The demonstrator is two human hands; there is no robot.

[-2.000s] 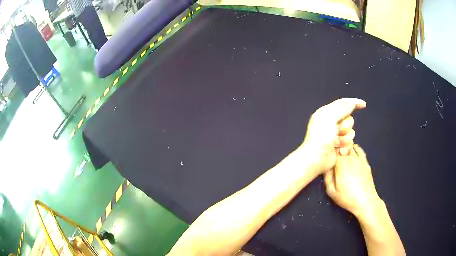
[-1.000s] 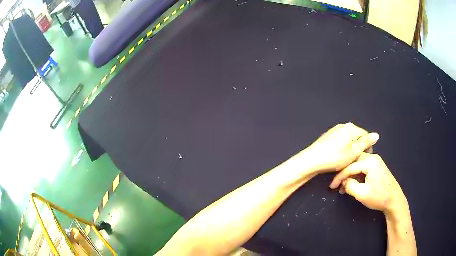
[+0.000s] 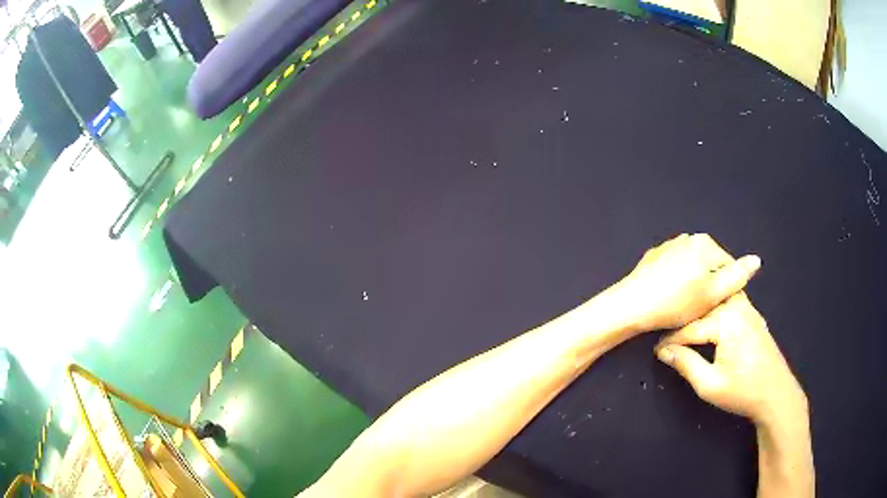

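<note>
My left hand is bare and closed, thumb pointing right, over the black cloth that covers the table. My right hand is bare, below and to the right of it, and touches it. Its fingers are curled, with a small gap between thumb and fingers. Some fingers of both hands are hidden where the hands meet. No object shows in either hand. Pale thread ends and specks lie on the cloth, whose corner hangs down at the left.
A padded purple board is at the upper left. A yellow-framed trolley with a brown load stands on the green floor, lower left. A metal stand with dark garments is upper left. Cream panels lie beyond the far edge.
My hands have moved right and down from their place two seconds ago. My left index finger was extended then and is now curled. Since one second ago the hands have shifted only slightly right.
</note>
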